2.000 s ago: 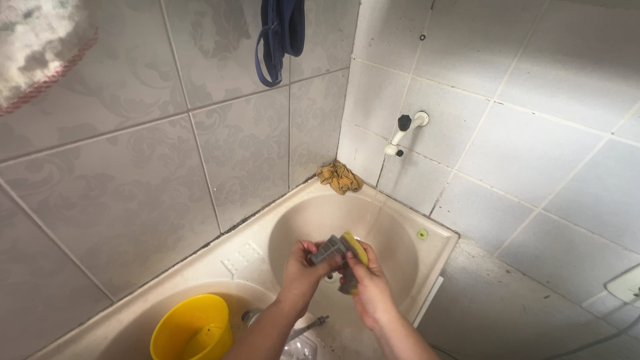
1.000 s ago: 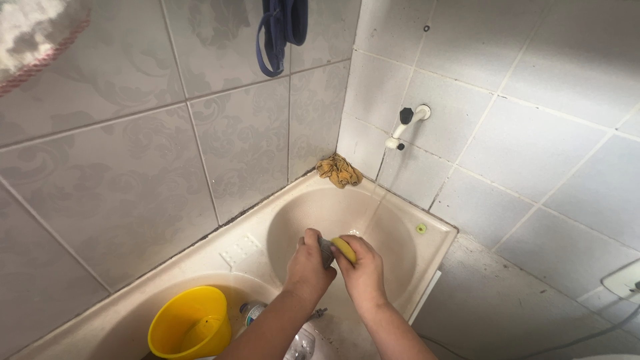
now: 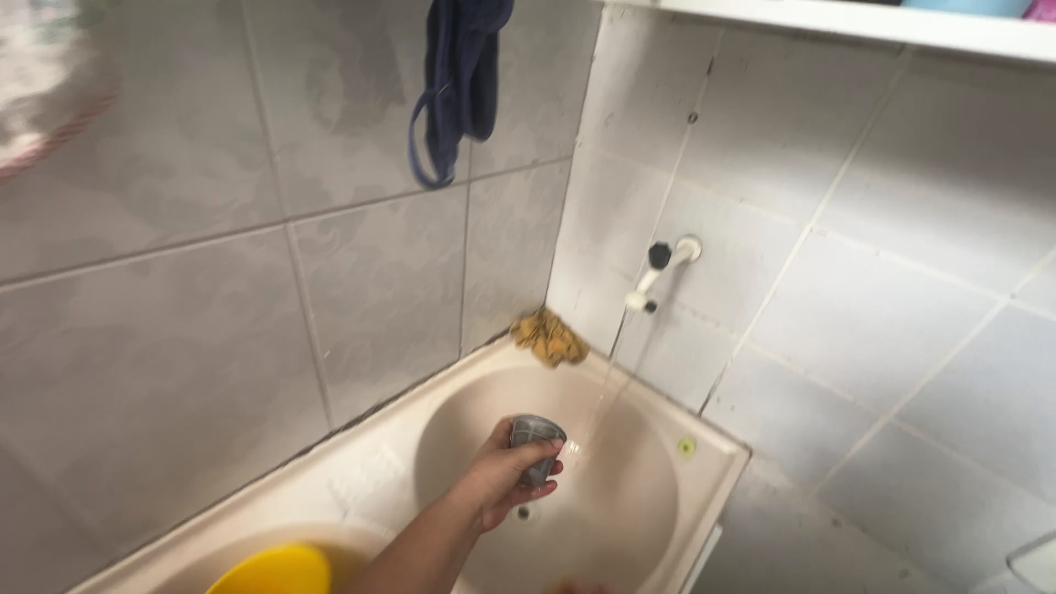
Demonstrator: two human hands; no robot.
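My left hand (image 3: 516,478) grips a small grey cup (image 3: 536,450) over the round basin of the sink (image 3: 635,511). The cup is tilted, and my fingers wrap around its side. A thin stream of water (image 3: 606,384) falls from the white wall faucet (image 3: 643,289) just right of the cup. At the bottom edge a blurred reddish and yellow patch shows, perhaps part of my right hand (image 3: 577,588); what it holds cannot be made out.
A crumpled yellow-brown cloth (image 3: 549,337) lies on the sink's back corner. A yellow plastic tub (image 3: 276,571) stands in the left basin. Dark blue fabric (image 3: 462,74) hangs on the tiled wall. A white shelf edge (image 3: 825,23) crosses the top right.
My hands have moved apart; earlier they were together at the grey cup with a yellow sponge. My right hand has gone down, nearly out of view. The view has tilted up.
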